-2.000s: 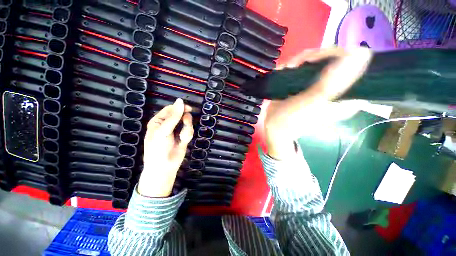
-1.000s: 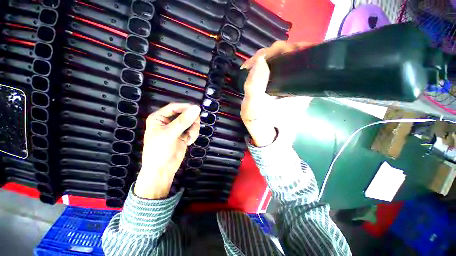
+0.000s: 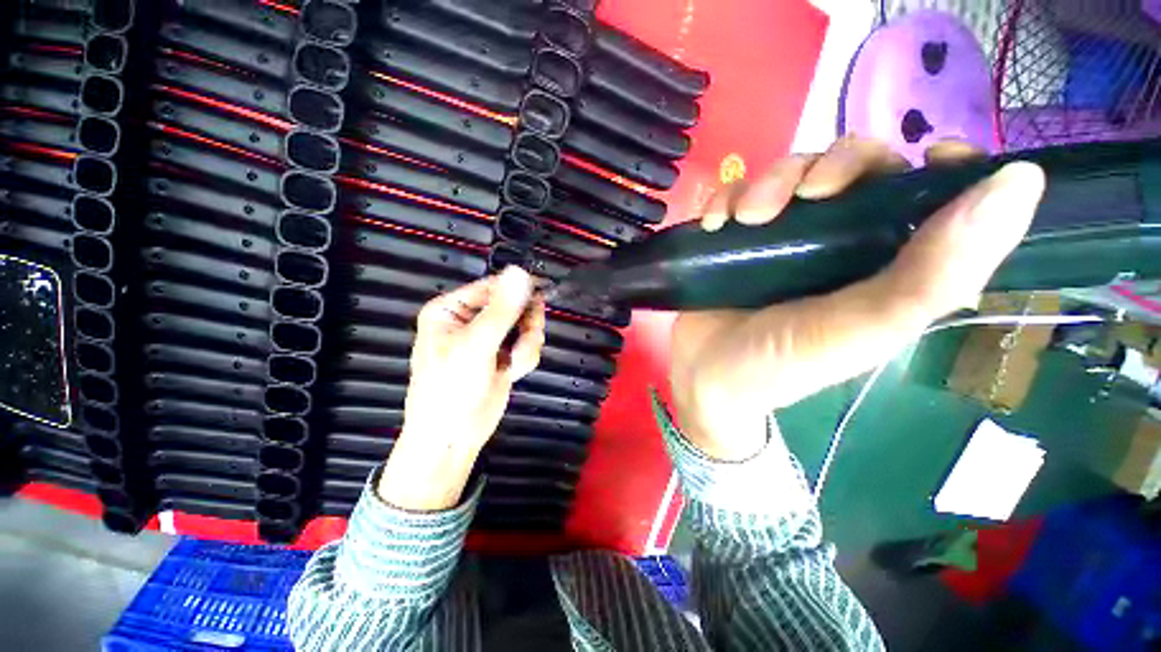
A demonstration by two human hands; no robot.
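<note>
My right hand [image 3: 828, 293] is wrapped around the thick dark electric screwdriver [image 3: 777, 255], which lies nearly level and points left. Its narrow nose is beside my left fingertips. My left hand [image 3: 474, 363] is over the packed rows, thumb and forefinger pinched together at the screwdriver's tip; what is between them is too small to tell. The black plastic housings [image 3: 217, 274] lie side by side in long rows, their oval ends lined up. The tool's rear runs out at the right edge.
A black tray with a pale rim [image 3: 31, 341] lies on the housings at far left. The red cover [image 3: 726, 89] borders the rows. At right are a purple-based fan [image 3: 919, 77], a green surface [image 3: 879, 446], a white cable, white paper [image 3: 989, 471] and cardboard. A blue crate [image 3: 210, 592] stands below.
The screwdriver's nose has come down and left to my left fingertips, and the tool has levelled out. My left hand has shifted slightly right. The housings appear slightly further left in view.
</note>
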